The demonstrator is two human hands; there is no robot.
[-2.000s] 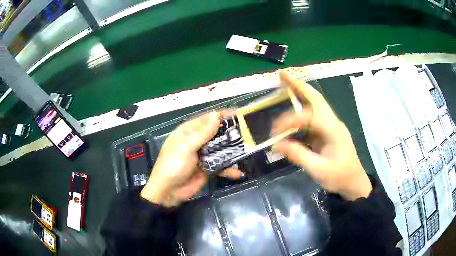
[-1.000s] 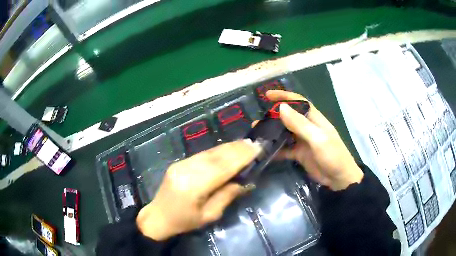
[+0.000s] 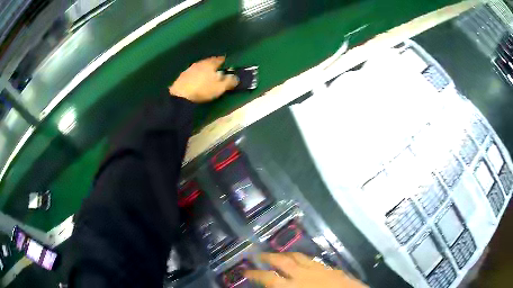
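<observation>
My left hand is over the green belt. Its fingertips are closed on a phone board; the dark end sticks out to the right and the rest is hidden by the hand. My right hand, cut off by the bottom edge, lies low over the clear tray with its fingers spread and nothing seen in it. Black back housings with red-ringed ovals lie in the tray pockets; one at upper right of the tray shows a pale label. Part of the tray is hidden by my left sleeve.
A white keypad sheet with grey key grids covers the right side. A worn whitish strip divides belt and bench. At far left are a lit smartphone and another board on the belt.
My left hand has left the black housing and reached up to the board on the belt. My right hand has moved down to the tray and let go of the housing. The view has turned right.
</observation>
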